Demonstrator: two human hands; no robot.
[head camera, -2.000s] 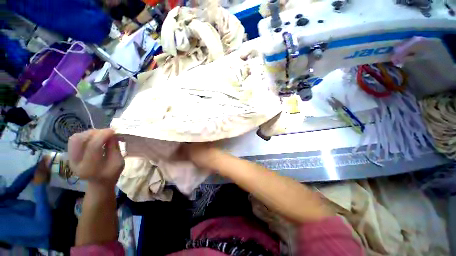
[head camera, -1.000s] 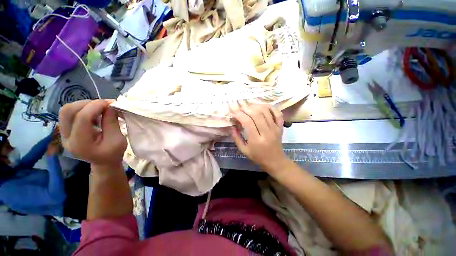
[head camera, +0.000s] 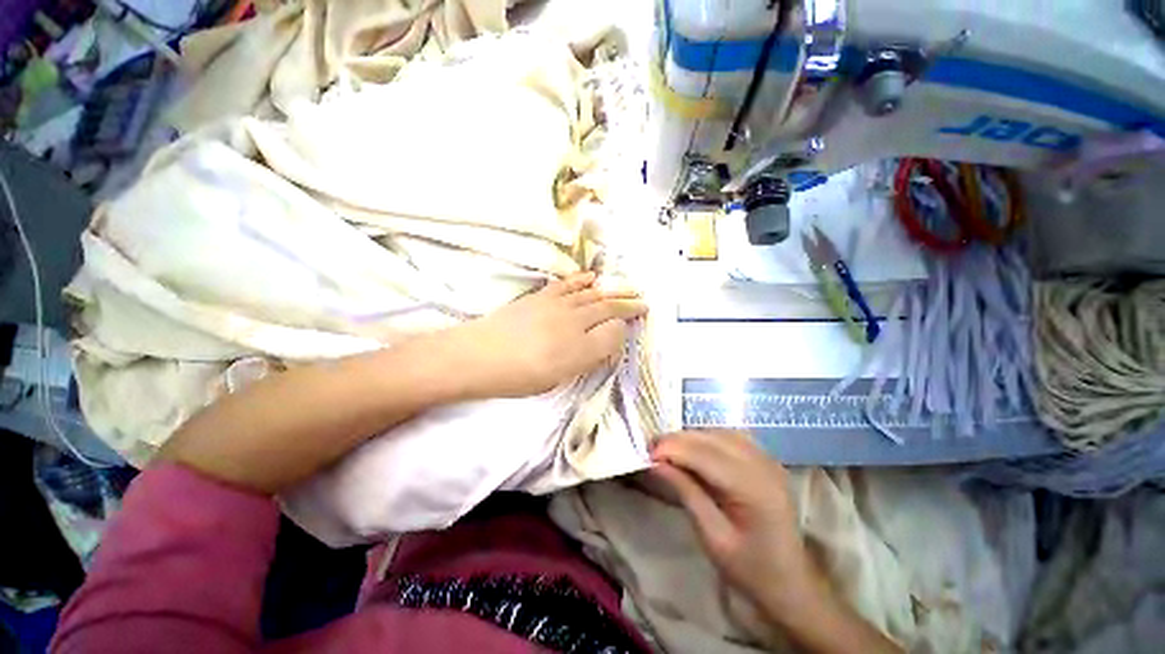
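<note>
A large cream garment piece (head camera: 383, 192) is spread left of the sewing machine (head camera: 882, 77) and hangs over the table's front edge. Its gathered edge (head camera: 626, 345) runs from near the presser foot (head camera: 700, 192) toward me. My left hand (head camera: 549, 339) lies on the cloth beside the gathers, fingers bent; whether it pinches the cloth is hard to tell. My right hand (head camera: 715, 479) pinches the near end of the edge between thumb and fingers at the table's front edge. The needle tip is not clear in the glare.
Thread snips (head camera: 843, 288) lie right of the needle. Red ring handles (head camera: 930, 205) sit beside the head. Pale lilac strands (head camera: 965, 339) and a cream cord bundle (head camera: 1105, 358) hang at the right. The ruler (head camera: 792, 409) runs along the front edge. More cream cloth (head camera: 894, 549) lies over my lap.
My left hand has left the edge's far left end and now lies on the cloth near the needle. My right hand has moved to the near end. The gathered edge has swung toward me.
</note>
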